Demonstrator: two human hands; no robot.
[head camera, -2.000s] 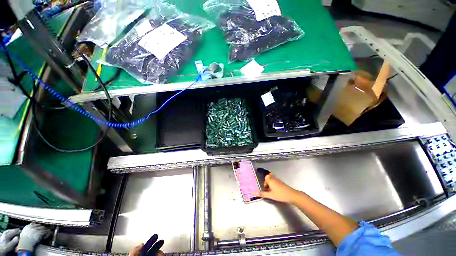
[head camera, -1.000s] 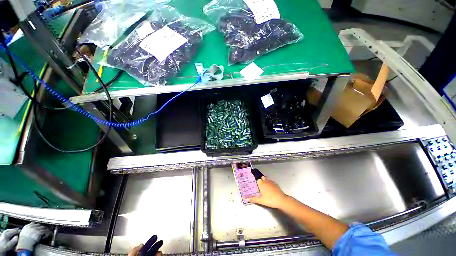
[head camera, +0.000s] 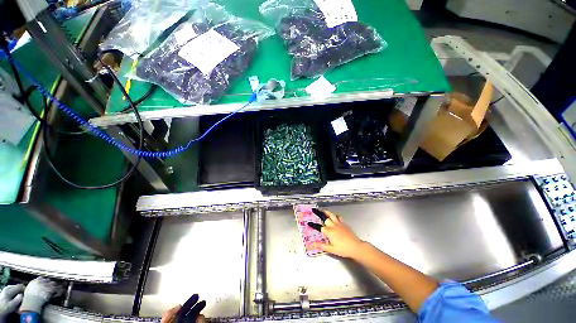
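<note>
A smartphone (head camera: 307, 237) with a pink screen lies on the shiny metal bed (head camera: 404, 246), just in front of the bins. My right hand (head camera: 339, 237) is over its right side, with black covers on two fingertips. Those fingertips are over the upper part of the screen and the thumb is at the lower right edge. My left hand (head camera: 184, 312) is at the bottom edge of the picture, mostly cut off, with black covers on two fingers. Whether it holds anything cannot be seen.
Behind the rail stand a bin of dark-green cylinders (head camera: 289, 158), a bin of black parts (head camera: 363, 144) and an open cardboard box (head camera: 450, 129). Bagged parts (head camera: 196, 63) lie on the green shelf. Another person's gloved hands (head camera: 39, 296) are at lower left. Boards (head camera: 561, 200) are at far right.
My right hand's covered fingertips have moved left from beside the smartphone to over its screen. The smartphone and my left hand stay in nearly the same place.
</note>
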